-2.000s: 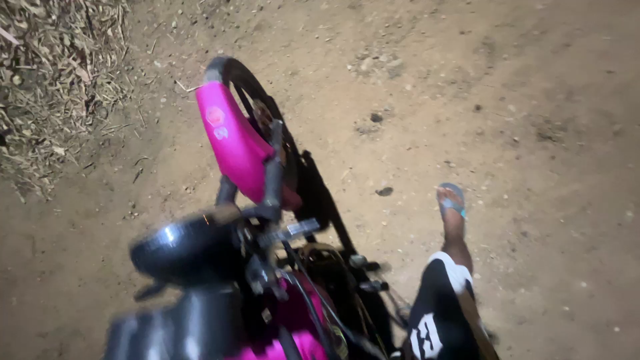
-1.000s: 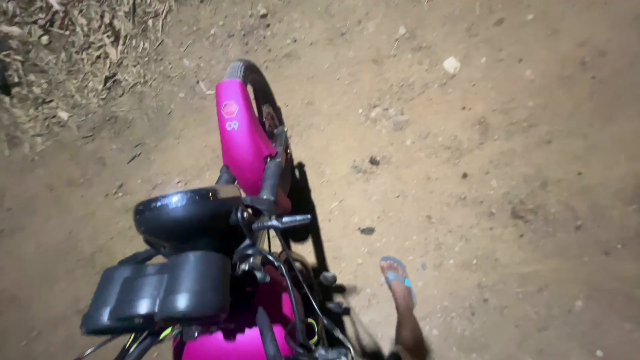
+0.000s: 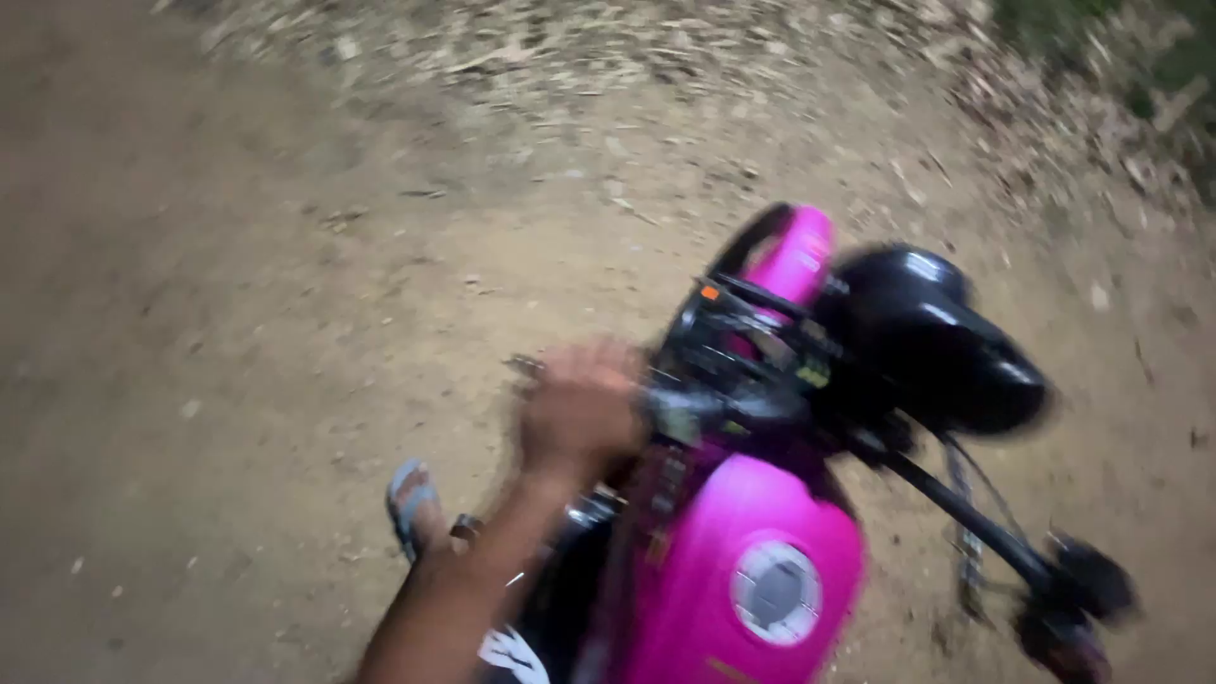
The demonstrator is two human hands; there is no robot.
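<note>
My left hand (image 3: 584, 404) is closed around the left handlebar grip of a motorcycle, with a lever tip showing beyond the fingers; motion blurs it. Right of that hand lies the black headlamp housing (image 3: 926, 342), and ahead is the pink front mudguard (image 3: 798, 252) over the wheel. The pink fuel tank (image 3: 741, 579) with its round metal filler cap (image 3: 777, 593) is nearest the camera. The right side of the handlebar (image 3: 978, 522) runs out to the lower right, no hand on it. My right hand is outside the picture.
Bare dirt ground (image 3: 285, 380) surrounds the motorcycle. Dry leaf litter (image 3: 570, 47) lies along the top, with green plants (image 3: 1159, 47) at the upper right. A foot in a grey-blue flip-flop (image 3: 410, 508) rests on the ground left of the motorcycle.
The view has swung strongly, and the motorcycle now shows farther right. My left hand is in view on the grip; neither earlier frame shows a hand. The fuel tank and its cap have come into fuller view.
</note>
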